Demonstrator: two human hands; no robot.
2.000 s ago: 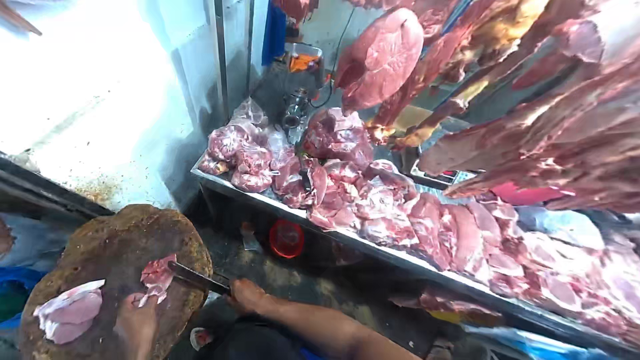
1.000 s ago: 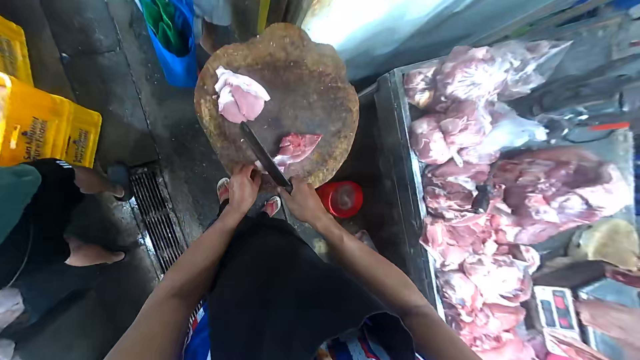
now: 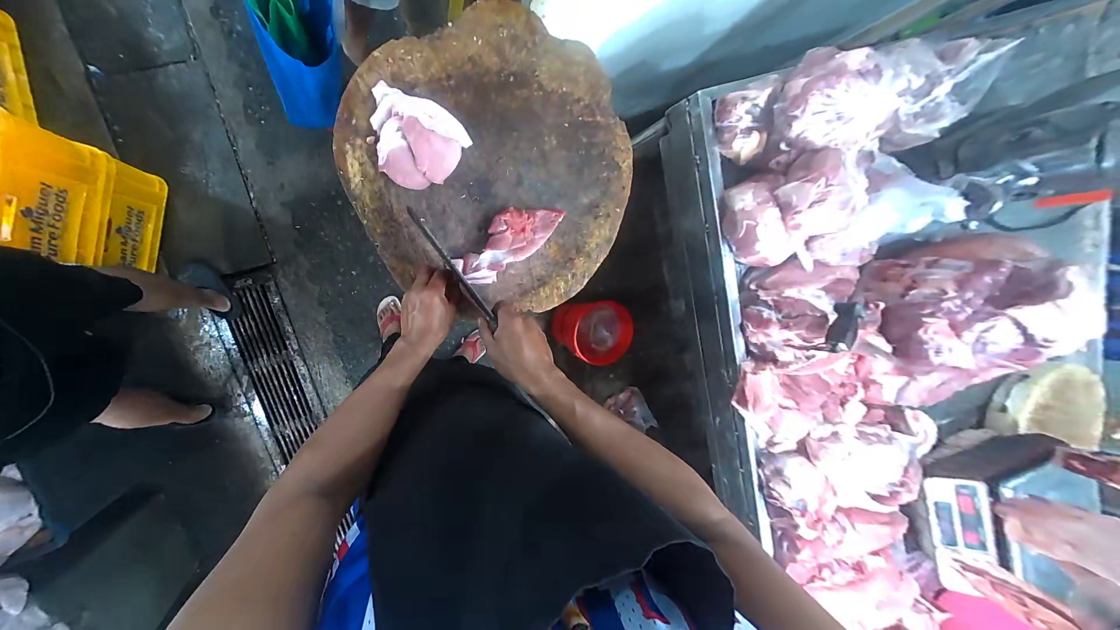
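A round wooden chopping block stands in front of me. My right hand grips the handle of a long, dark-bladed knife, whose blade slants up and left over the block. Beside the blade, at the block's near edge, my left hand has its fingers on the end of a strip of raw meat; the fingertips are partly hidden. The blade lies across the pale end of this strip. A paler piece of meat rests on the block's upper left, apart from both hands.
A metal-edged counter on the right holds bagged meat, many cuts and a digital scale. A red bucket stands below the block. Yellow crates, a blue bag, a floor drain and another person's leg are at left.
The view has swung strongly since two seconds ago. My left hand was on the block near the red meat then; now it is at the block's near edge, close to my right hand.
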